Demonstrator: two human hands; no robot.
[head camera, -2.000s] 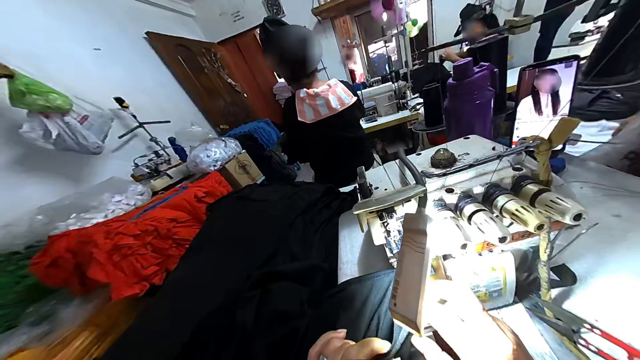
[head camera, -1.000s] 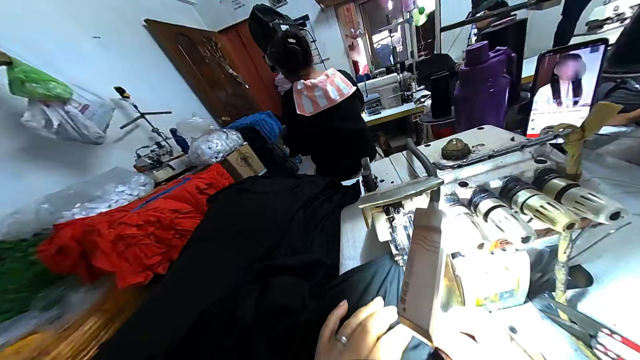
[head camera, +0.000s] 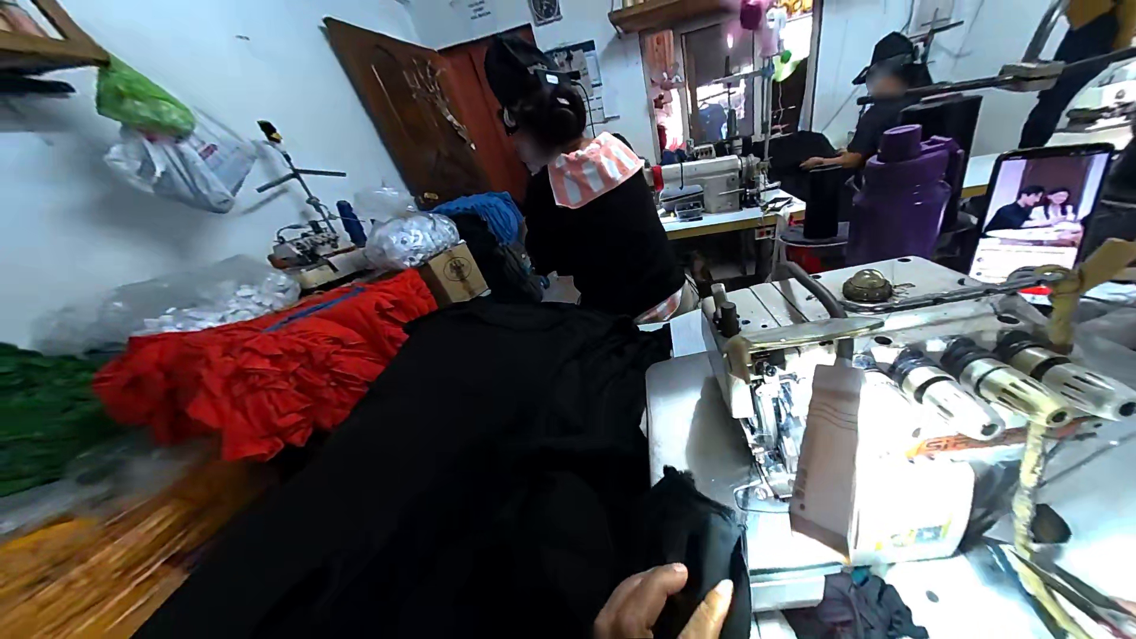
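Observation:
My left hand (head camera: 661, 605) is at the bottom edge, its fingers and thumb closed on the edge of a black fabric piece (head camera: 688, 524). This edge lies just left of the front of a white overlock sewing machine (head camera: 932, 311), near its needle and looper area (head camera: 777, 426). A large spread of black cloth (head camera: 461, 444) extends from my hand toward the back left. A pale cardboard piece (head camera: 825, 461) stands upright against the machine's front, beside a brightly lit white container (head camera: 923, 506). My right hand is not seen.
Red gathered fabric (head camera: 293, 364) and a cardboard box (head camera: 454, 273) lie to the left. A person in black (head camera: 603, 240) sits ahead; another (head camera: 874, 115) is farther back. A phone (head camera: 1038, 213) and purple bottle (head camera: 901, 195) stand behind the machine. Dark scraps (head camera: 861, 608) lie below it.
My right hand, lit near the machine's front in the earlier frames, is out of view. The black fabric edge now stands up beside the machine, held in my left hand.

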